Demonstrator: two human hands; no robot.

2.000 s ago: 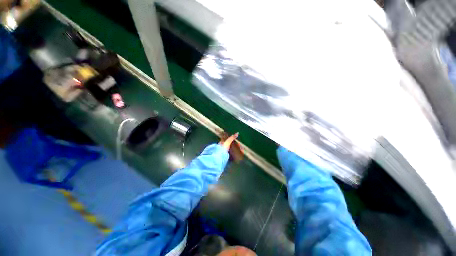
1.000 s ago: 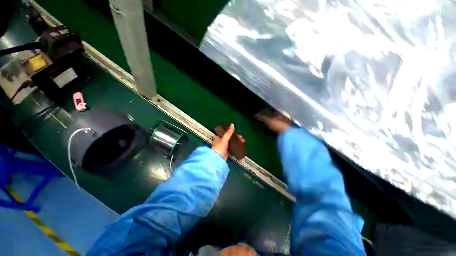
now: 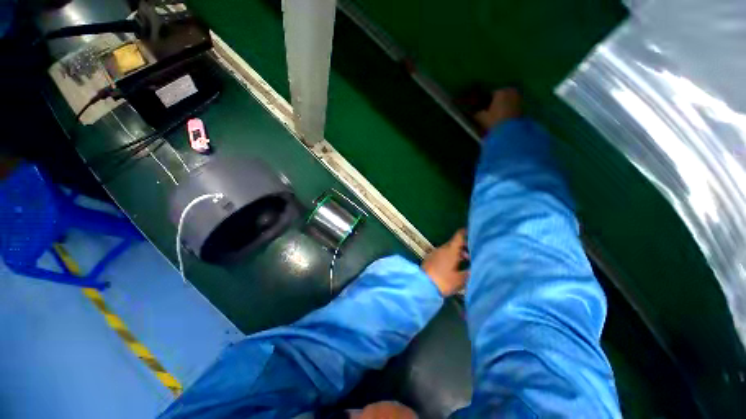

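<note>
My left hand (image 3: pixel 447 263) is at the pale edge strip of the dark-green bench (image 3: pixel 274 307), its fingertips partly hidden by my right sleeve. Whether it holds something cannot be told. My right hand (image 3: pixel 501 108) reaches far forward to a thin rail on the green surface beyond the strip. Its fingers are dark and blurred, and a grip cannot be made out. A silvery wire reel (image 3: pixel 335 219) with green rims lies on the bench left of my left hand, a thin wire trailing from it.
A grey round hood (image 3: pixel 233 209) with a dark mouth and white cord is left of the reel. Beyond are a small pink object (image 3: pixel 198 135) and a dark box (image 3: pixel 176 90) with cables. A pale post (image 3: pixel 309 74) stands at the strip. Silvery sheeting (image 3: pixel 662 106) is right; a blue stool (image 3: pixel 74 217) left.
My right hand has moved forward, away from the sheeting's edge. My left hand has moved along the strip towards my right arm; the brown piece seen at it is no longer visible. The view has shifted.
</note>
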